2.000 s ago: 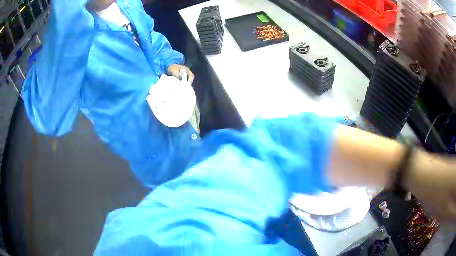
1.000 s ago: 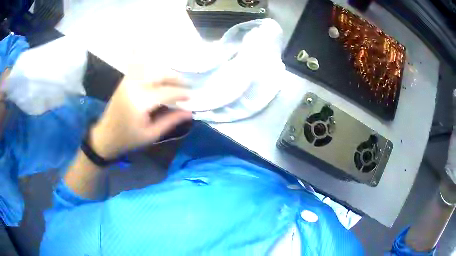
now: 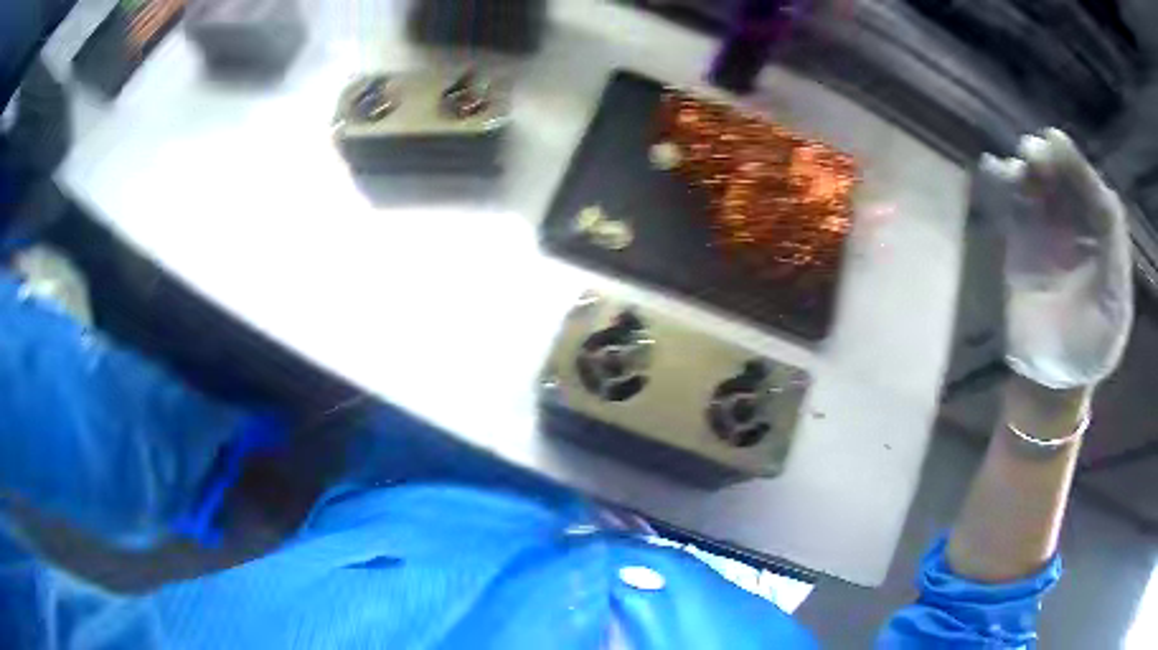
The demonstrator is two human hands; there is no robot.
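My right hand (image 3: pixel 1067 273), in a thin white glove with a bangle at the wrist, is raised at the right, beyond the bench corner. It holds nothing. My left hand is not in view. A stack of fixture plates (image 3: pixel 676 382) with two round fan-like openings lies at the near bench edge. Behind it is a flat black parts tray (image 3: pixel 559 210) with a heap of small copper parts (image 3: pixel 775 184) and several small pale rings (image 3: pixel 603 227).
The pale bench (image 3: pixel 292 241) has another plate stack (image 3: pixel 419 121) further left. Blurred dark stacks and a purple device (image 3: pixel 758 36) stand at the back. A blue sleeve (image 3: pixel 76 406) and a blurred whitish thing (image 3: pixel 57 282) show at the left; whose sleeve is unclear.
The view has swung right and blurred. The bare left hand with the black wristband and the white cap on the bench have left the view. The gloved right hand has come into full view.
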